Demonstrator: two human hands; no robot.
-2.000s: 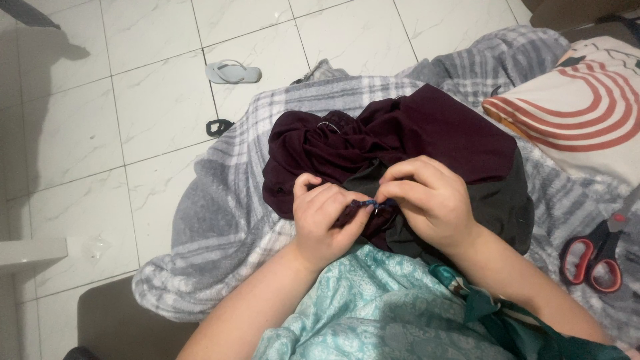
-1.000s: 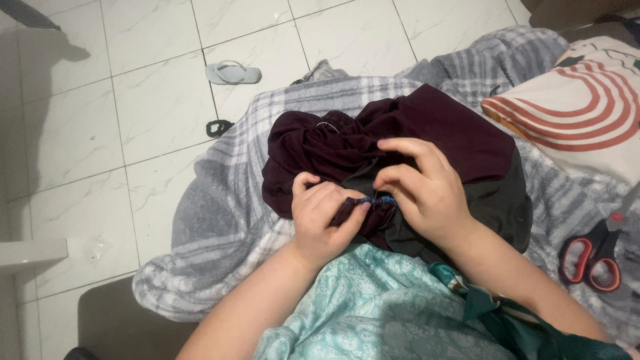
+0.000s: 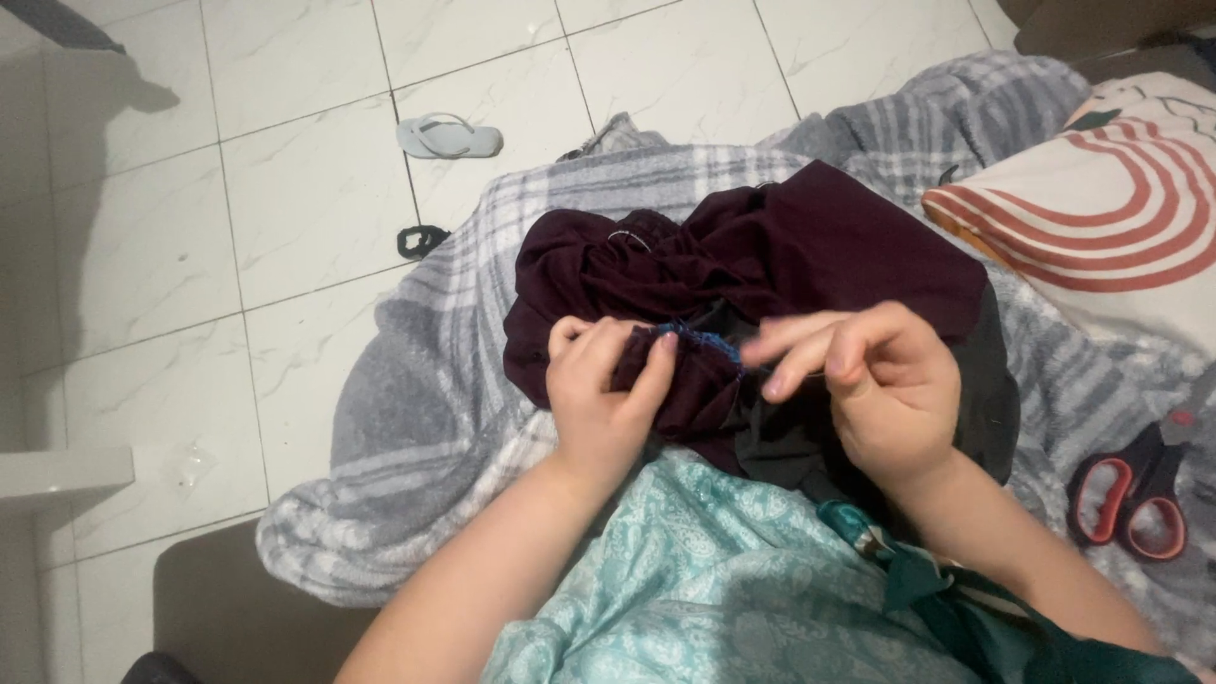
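A dark maroon cloth garment with a dark grey part lies bunched over the lap. My left hand pinches a fold of the maroon cloth between thumb and fingers. Along that edge, blue thread stitching shows just right of my left thumb. To the right of the stitching is my right hand, its thumb and index finger bent together and the other fingers stretched toward the blue thread. Whether a needle or thread is between its fingertips is too small to tell.
A grey and white plaid blanket lies under the garment. Scissors with black and red handles rest at right, below a patterned cushion. On the tiled floor are a flip-flop and a small black item.
My right hand has moved right, away from my left hand, and the blue stitching between them is more exposed. My left hand keeps its pinch on the cloth.
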